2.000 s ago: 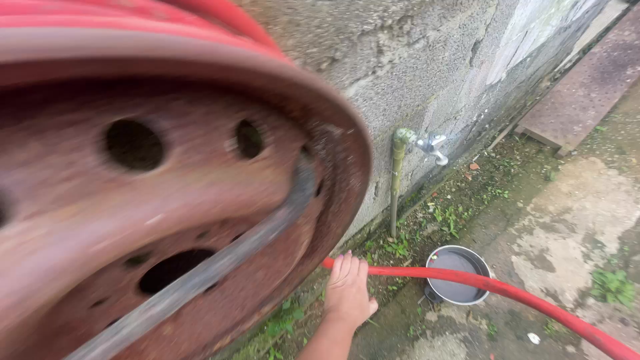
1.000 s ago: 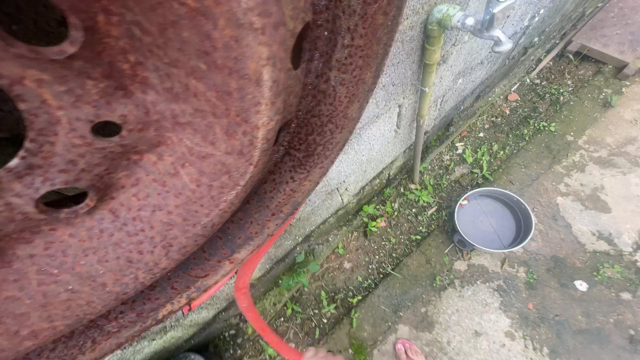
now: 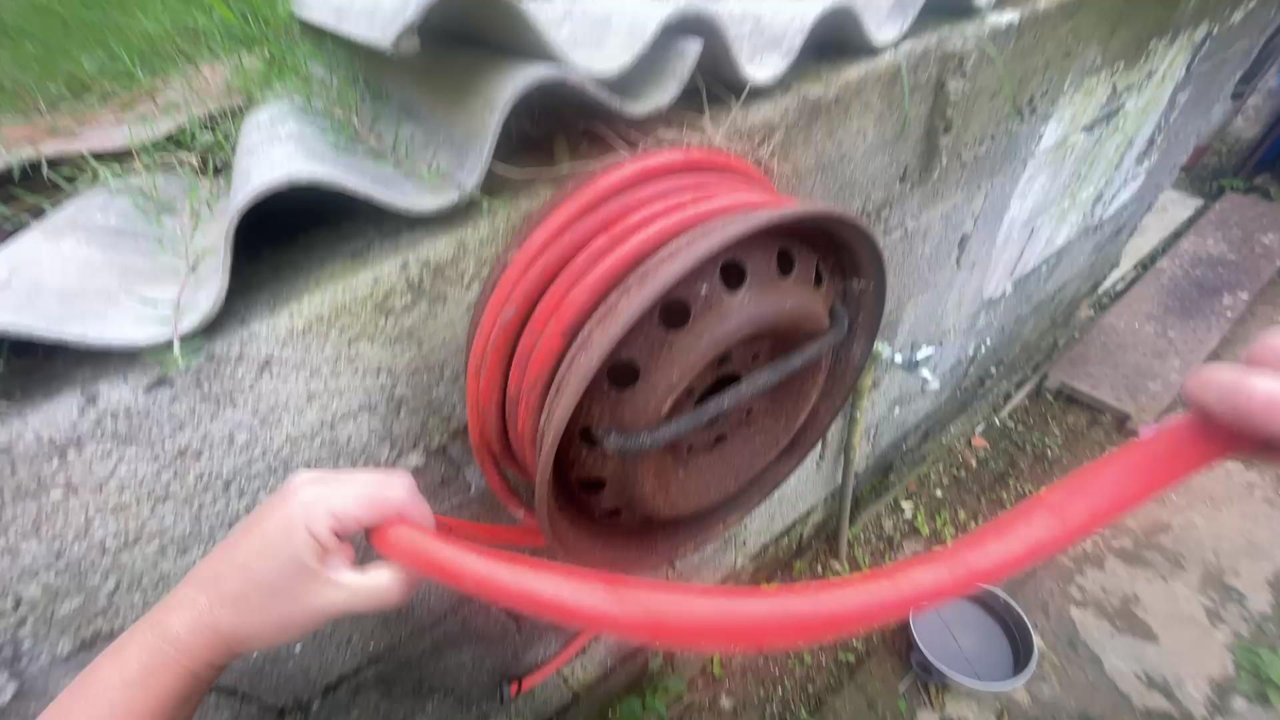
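My left hand (image 3: 345, 545), at the lower left, is closed around a red hose (image 3: 700, 610). The hose sags across the front of the view to my right hand (image 3: 1240, 395), which grips it at the right edge and is partly cut off. Behind the hose, a rusty steel wheel rim (image 3: 700, 400) is mounted against the wall, with several turns of red hose (image 3: 600, 260) wound around it. A dark metal bar handle (image 3: 730, 395) crosses the rim's face. Below the rim hangs a short hose end (image 3: 550, 665) with a dark tip.
A rough concrete wall (image 3: 300, 400) runs behind the reel, topped by corrugated roofing sheets (image 3: 330, 160). A tap (image 3: 920, 362) on a pipe stands right of the rim. A round pan (image 3: 970, 640) sits on the ground below, and a flat slab (image 3: 1170, 310) lies at the right.
The view has pulled back from the rim, which filled much of the earlier frames. Both hands now show on the hose, raised in front of the reel.
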